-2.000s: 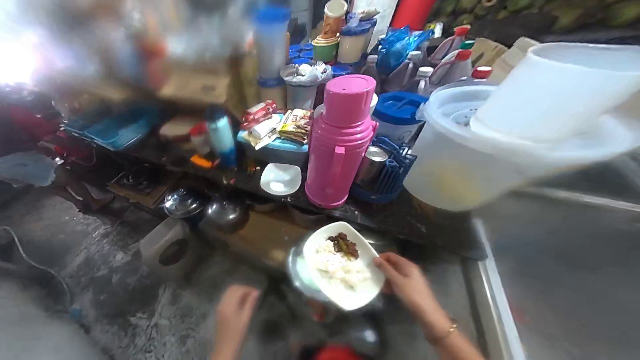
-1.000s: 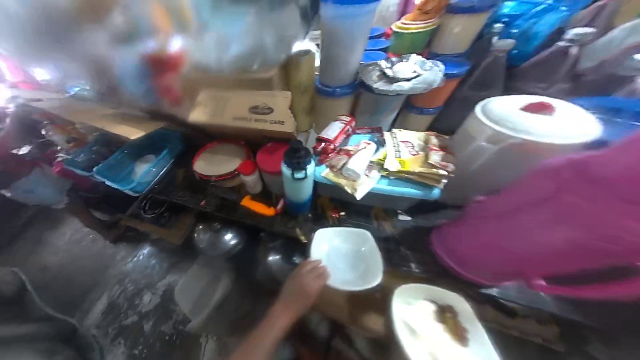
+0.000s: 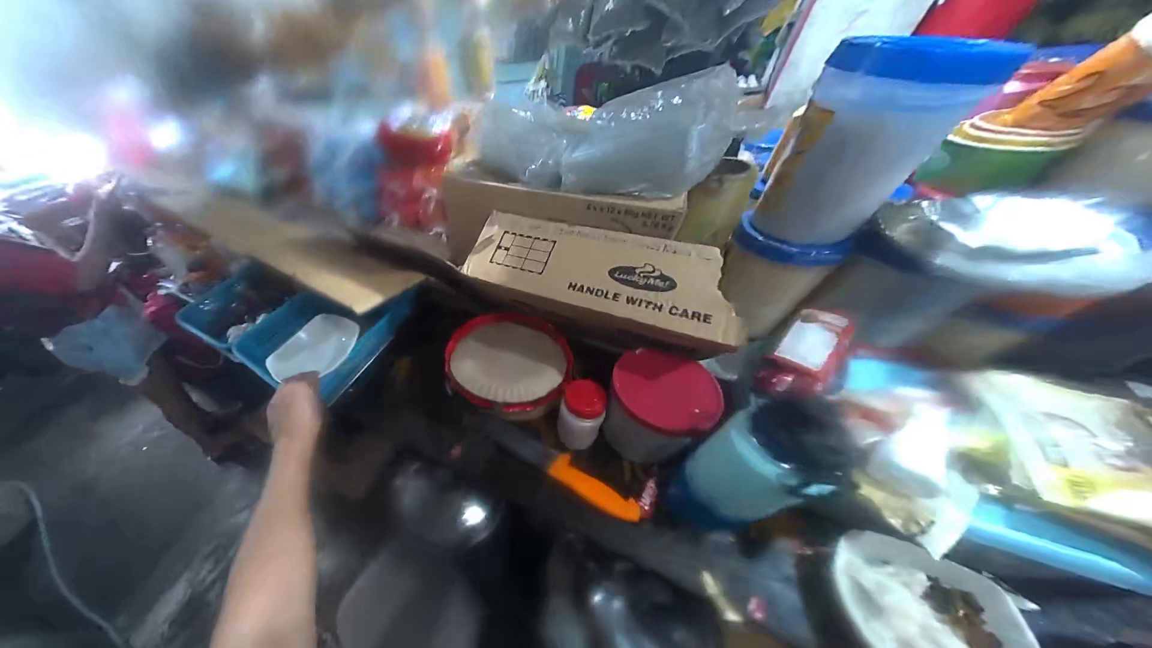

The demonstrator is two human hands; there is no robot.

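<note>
At the left, my left hand (image 3: 295, 409) grips the near rim of a small white bowl (image 3: 315, 347), which is over the right part of a blue plastic tray (image 3: 378, 340). Whether the bowl rests on the tray floor cannot be told. A white plate (image 3: 990, 589) with rice and a dark cooked dish shows at the bottom right edge, blurred. My right hand is out of the frame, so whether it touches that plate is hidden.
An orange-handled knife (image 3: 594, 489) lies beside a red-lidded jar (image 3: 664, 393), a small red-capped bottle (image 3: 581, 414) and a red-rimmed round container (image 3: 508, 362). Behind stands a cardboard box (image 3: 598, 279). A blue bottle (image 3: 738, 468) and food packets (image 3: 1071, 441) are to the right.
My left hand has carried the white bowl leftward from beside the plate to the blue tray. The view has swung left. My right hand, on the plate two seconds ago, is out of sight.
</note>
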